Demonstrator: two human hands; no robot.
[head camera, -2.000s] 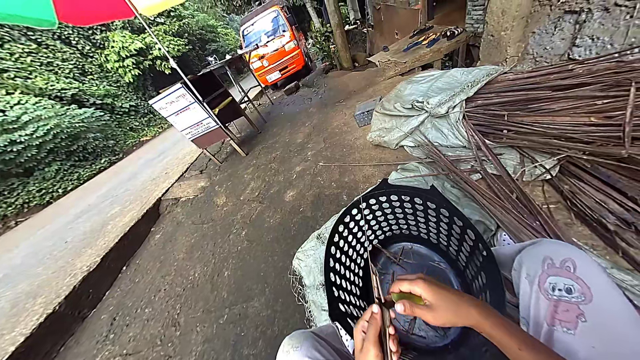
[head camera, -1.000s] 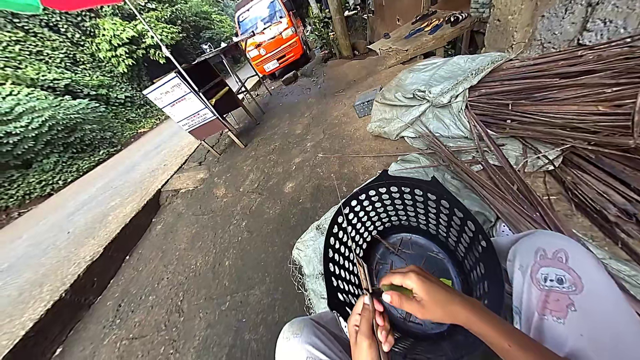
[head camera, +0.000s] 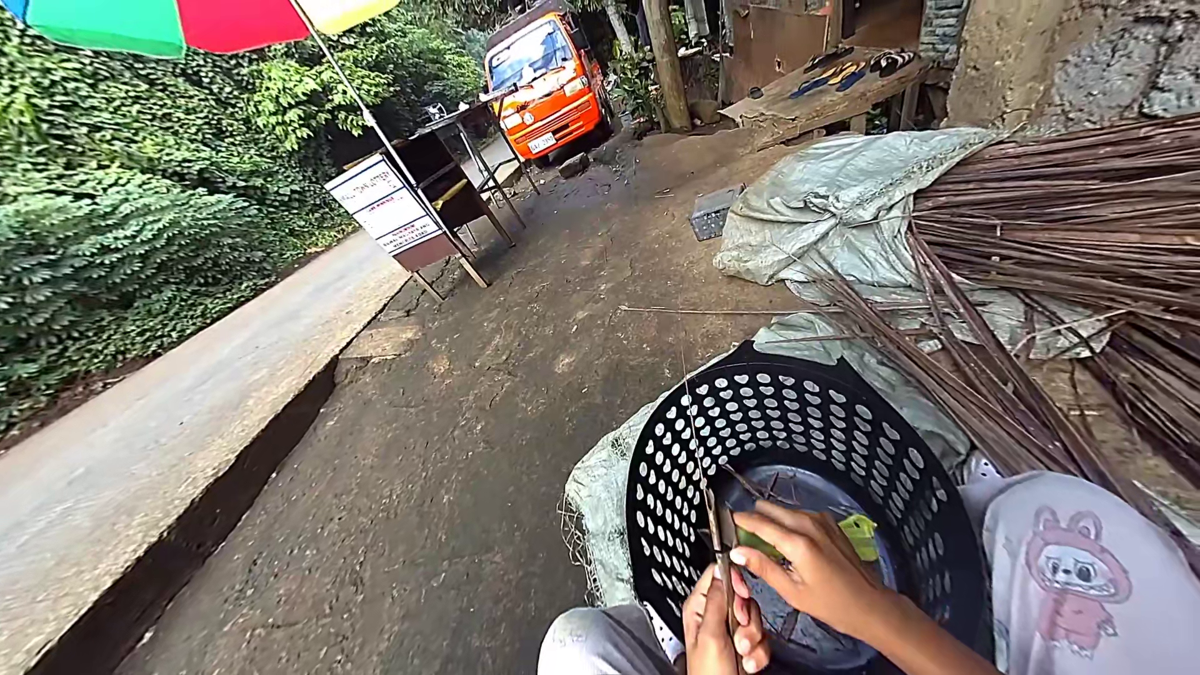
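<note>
Over a black perforated plastic basket (head camera: 881, 403), my left hand (head camera: 722, 623) grips a thin brown stalk (head camera: 718, 534), which stands out above the fingers and tapers to a fine tip. My right hand (head camera: 806, 562) is just above and to the right, its fingers curled on a knife (head camera: 727, 525) whose narrow blade lies against the stalk; a green part shows under those fingers. Short stalk pieces and a yellow-green item (head camera: 859, 536) lie within the basket. Brown stalks (head camera: 1059, 225) are heaped at the right, partly on a pale woven sack (head camera: 825, 206).
A small grey crate (head camera: 714, 214) stands on the ground ahead. Beyond are a low wooden platform (head camera: 816, 98) with footwear and an orange van (head camera: 553, 103). A signboard (head camera: 389, 211) leans by a table at the left, beside the raised concrete edge of the road.
My hands have stayed close together over the basket, while the stalk and fingers have shifted slightly. The yellow-green item in the basket now shows beside my right hand.
</note>
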